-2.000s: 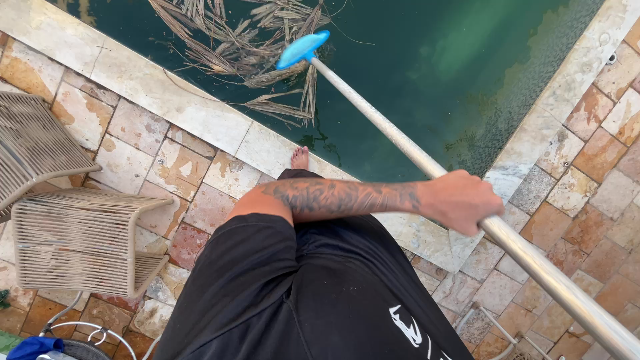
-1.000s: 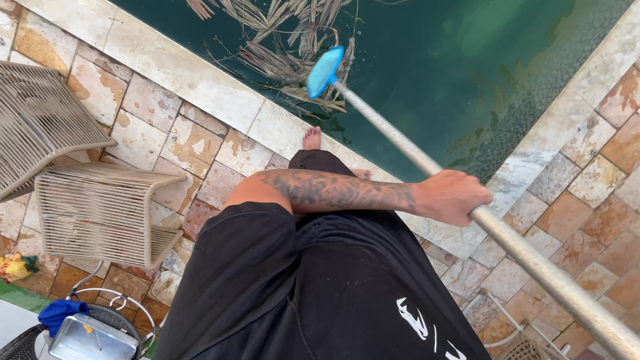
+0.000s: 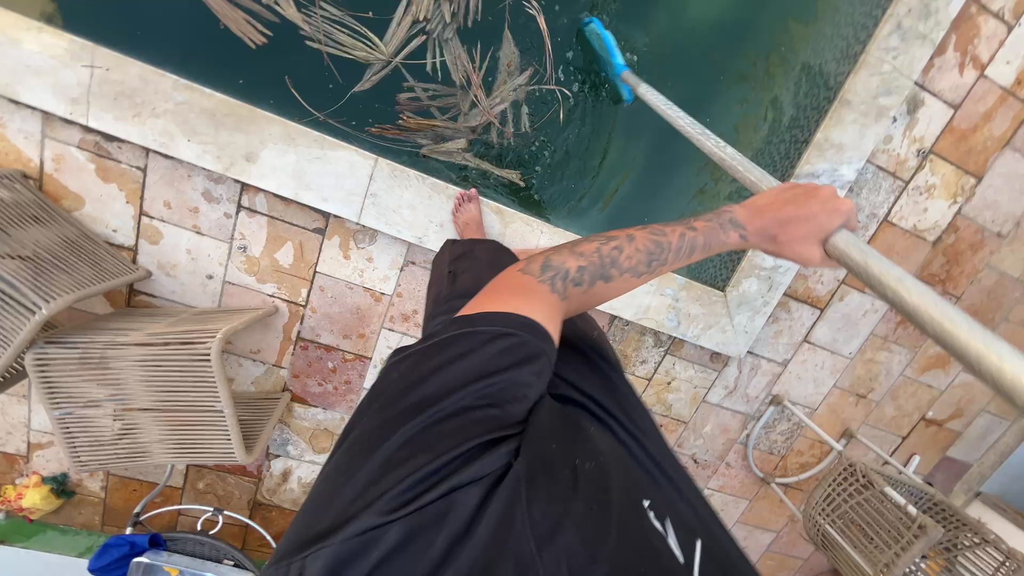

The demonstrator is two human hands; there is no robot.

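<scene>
My left hand (image 3: 796, 224) is closed around a long metal pole (image 3: 704, 140), with the tattooed forearm reaching across to the right. At the pole's far end a blue pool-tool head (image 3: 608, 60), seen nearly edge-on, is at the water, with ripples beside it. Whether it is a net or a brush cannot be told. Dry palm fronds (image 3: 464, 104) float left of the head, apart from it, in the dark green pool water (image 3: 672, 48). The pole's near end leaves the view at the right. My right hand is out of view.
A pale stone coping (image 3: 240, 148) edges the pool, with a bare foot (image 3: 468, 214) on it. Woven-cord chairs (image 3: 144, 388) stand on the stone paving at left. A wicker piece with a metal frame (image 3: 872, 504) is lower right. A blue cloth (image 3: 124, 554) lies lower left.
The blue head was beside or over the fronds in both earlier frames and is now to their right, at the water. My left hand has kept its grip on the pole.
</scene>
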